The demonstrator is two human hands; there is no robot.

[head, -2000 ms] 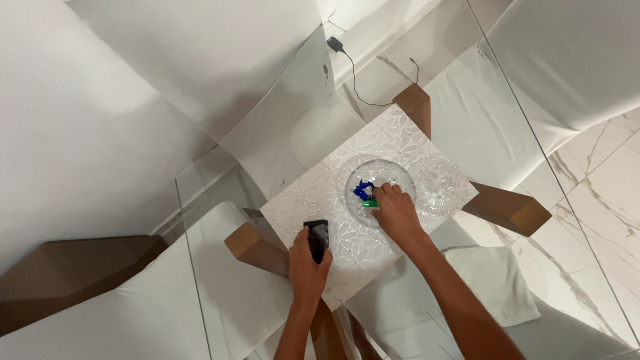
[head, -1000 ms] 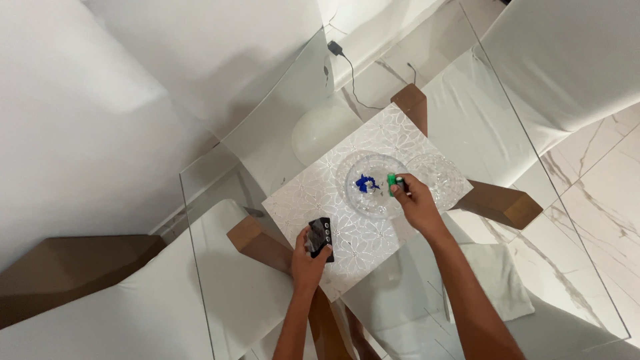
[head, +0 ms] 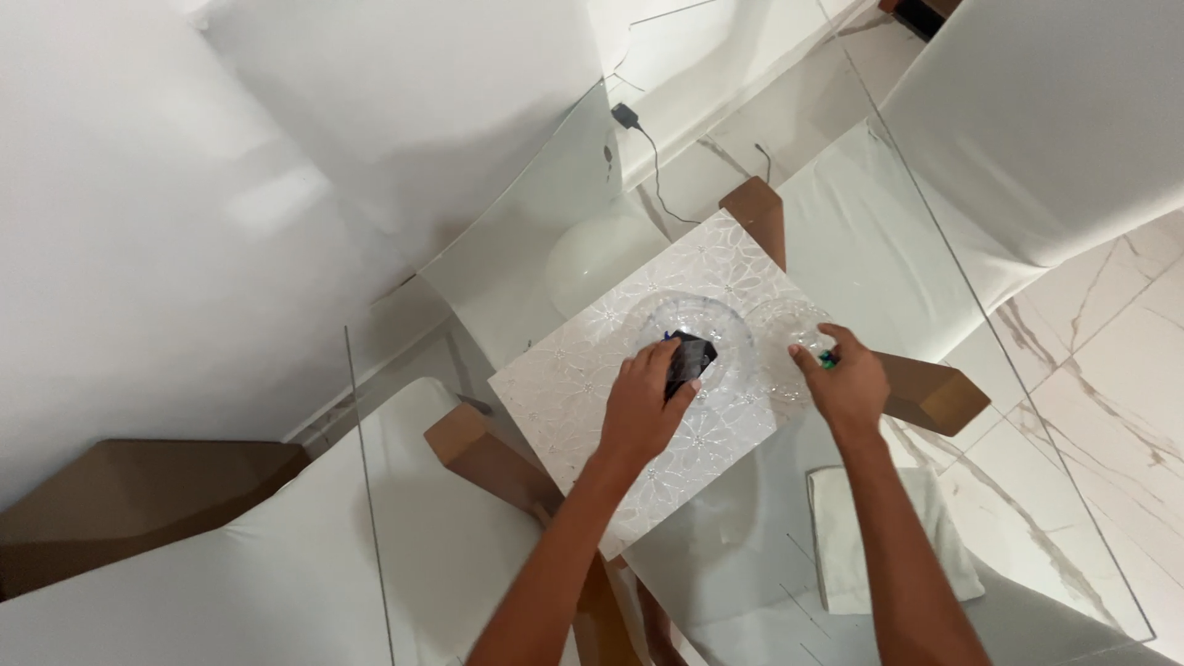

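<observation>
My left hand [head: 652, 398] grips a small dark flat object [head: 690, 361] over a clear round glass dish [head: 735, 324] on the white flower-patterned placemat [head: 573, 370]. A bit of blue shows beside the dark object; the rest of the blue item is hidden. At the right, my right hand [head: 842, 375] holds a small green object [head: 828, 359] between thumb and fingers, at the right edge of a clear patterned glass lid or dish [head: 784, 342]. My right palm and fingers hide part of the green object.
The placemat lies on a clear glass tabletop [head: 462, 564] over brown wooden legs [head: 934, 398]. White-covered chairs [head: 1064, 120] stand around it. A folded white cloth [head: 842, 546] is at the lower right. A black plug with a cable [head: 626, 115] shows near the wall.
My left hand has moved right and up with the dark object, from the placemat's lower left to over the dish. My right hand has moved right with the green object, away from the dish.
</observation>
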